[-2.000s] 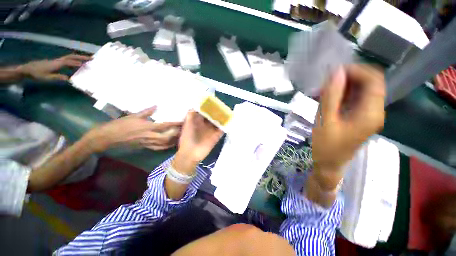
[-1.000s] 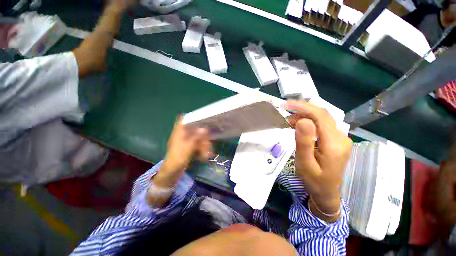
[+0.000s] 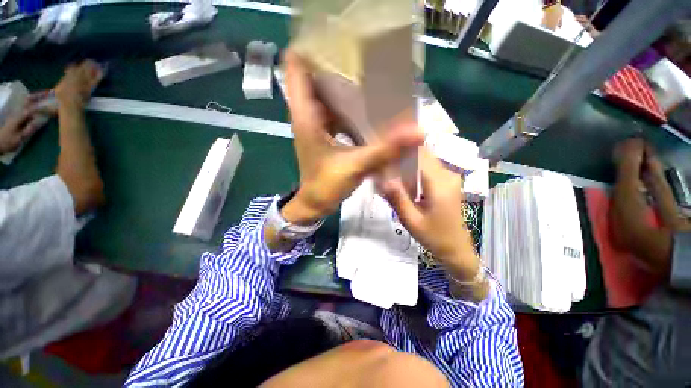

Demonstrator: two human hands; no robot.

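A folding carton (image 3: 383,83) is raised close to the camera, blurred, its open end showing cream inside. My left hand (image 3: 322,155) holds it from the left and below. My right hand (image 3: 436,201) holds its lower right part. Flat carton blanks (image 3: 375,254) lie in an overlapping pile on the bench below my hands. One erected box (image 3: 208,188) lies on the green bench to the left, apart from my hands.
Rubber bands (image 3: 471,223) lie between the blanks and the spare carton stack (image 3: 534,242) at right. Loose boxes (image 3: 197,64) lie beyond the pale rail (image 3: 189,114). A grey metal post (image 3: 583,83) slants at upper right. People's arms show at left and right. A red mat (image 3: 612,246) lies at right.
The carton in my hands has gone from lying across to upright and nearer the camera. An erected box now lies on the bench at left. The view has shifted.
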